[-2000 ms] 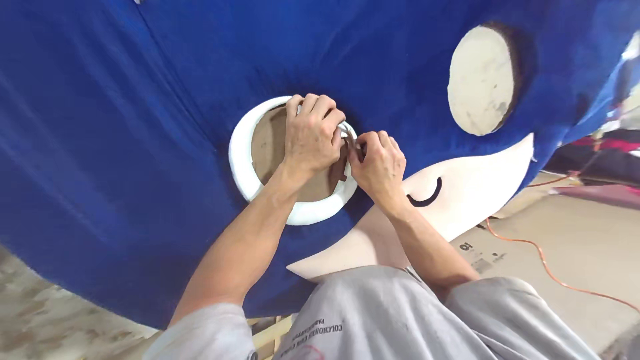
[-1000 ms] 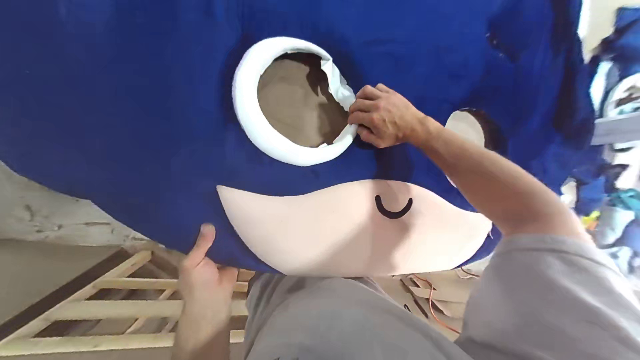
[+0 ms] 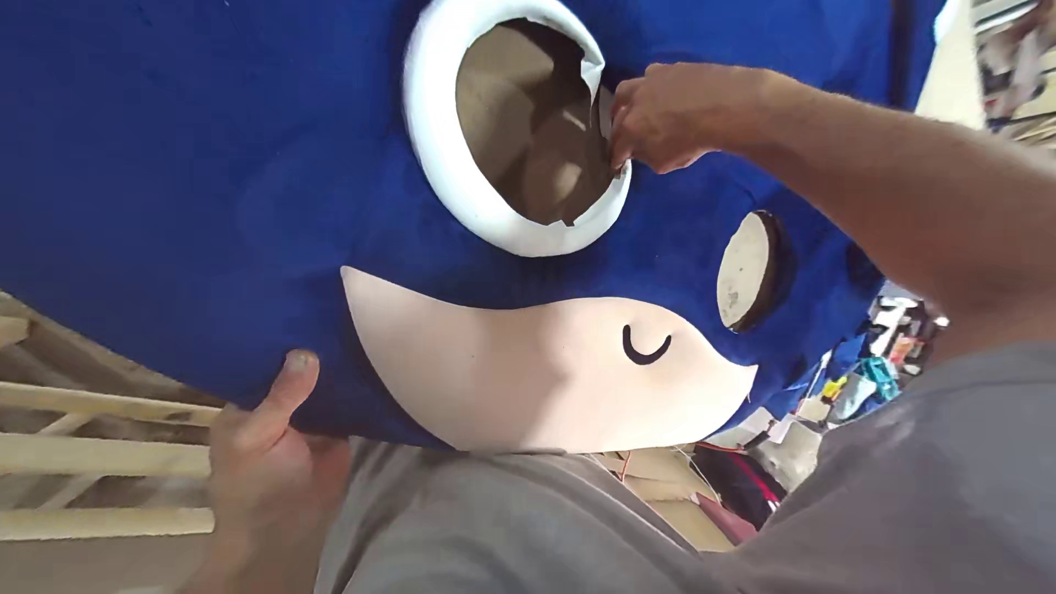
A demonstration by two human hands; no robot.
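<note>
A large panel covered in dark blue fabric [image 3: 247,190] leans against my front. My left hand [image 3: 276,429] grips its lower edge, thumb on the face and fingers hidden behind. A padded white ring [image 3: 450,157] surrounds a round hole in the panel. At the ring's right side, my right hand [image 3: 660,120] pinches the rim where white material is folded or loose; what exactly lies between the fingers is hidden. Below is a pale pink crescent-like piece [image 3: 511,371] bearing a black curved mark [image 3: 646,351]. A smaller oval hole [image 3: 745,268] sits to the right.
Pale wooden slats [image 3: 107,454] run below the panel at the left. Red cord or wire [image 3: 718,448] and dark cloth [image 3: 738,483] lie on the floor at the lower right. Mixed clutter [image 3: 879,375] shows beyond the panel's right edge.
Two seconds ago both hands were at the white ring; my left hand has since moved to the panel's lower edge. My right hand stays at the ring's right side. The view has shifted.
</note>
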